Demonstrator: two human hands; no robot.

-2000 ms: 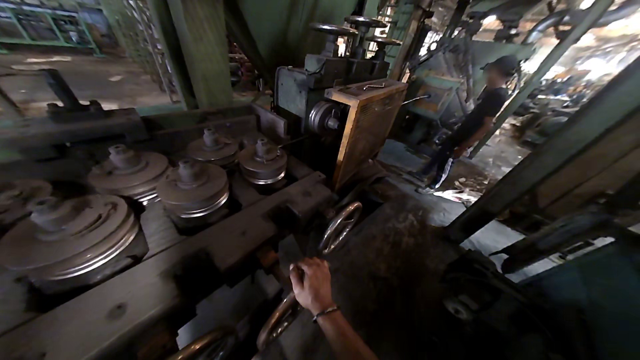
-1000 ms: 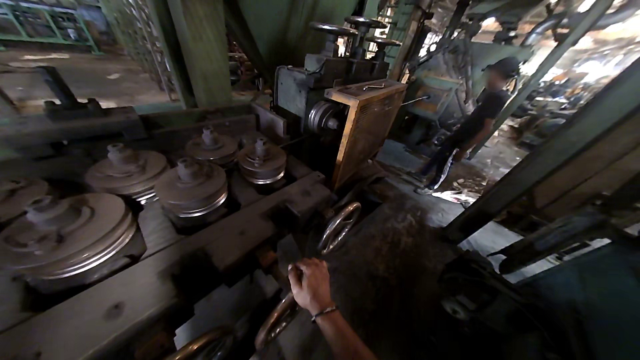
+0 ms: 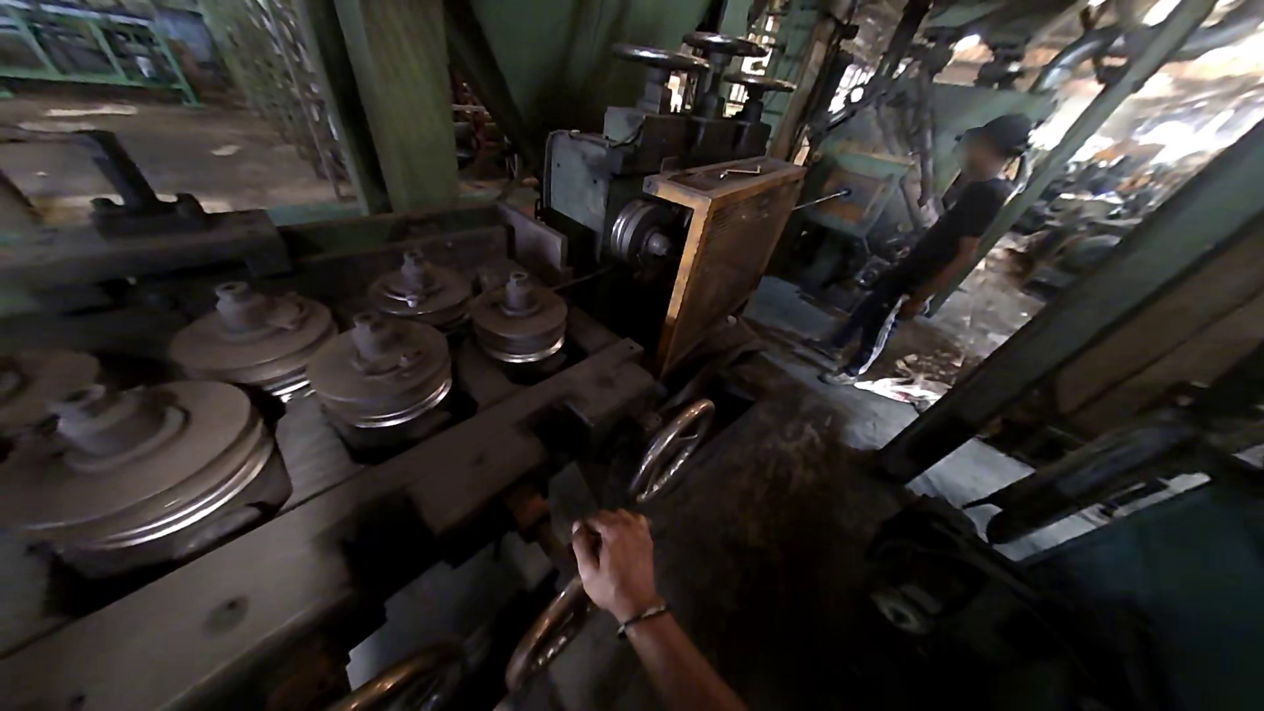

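Observation:
My right hand [image 3: 617, 563], with a band at the wrist, reaches in from the bottom edge. Its fingers are curled at the upper end of a metal handwheel [image 3: 548, 637]; whether they grip the rim is not clear. A second handwheel [image 3: 673, 451] stands just beyond the hand, and part of a third [image 3: 395, 681] shows at the bottom. Left of the hand runs a dark steel machine beam [image 3: 474, 464]. Behind it sit several grooved steel rollers, one large [image 3: 138, 464] at the left and a smaller one [image 3: 518, 321] farther back. My left hand is not in view.
A roller stand [image 3: 578, 183] with several handwheels on top and an orange-framed guard [image 3: 736, 257] rises ahead. A person [image 3: 933, 247] in a cap and dark clothes stands beyond it at the right. Green steel columns [image 3: 400, 99] and a slanting beam [image 3: 1076, 336] flank the area.

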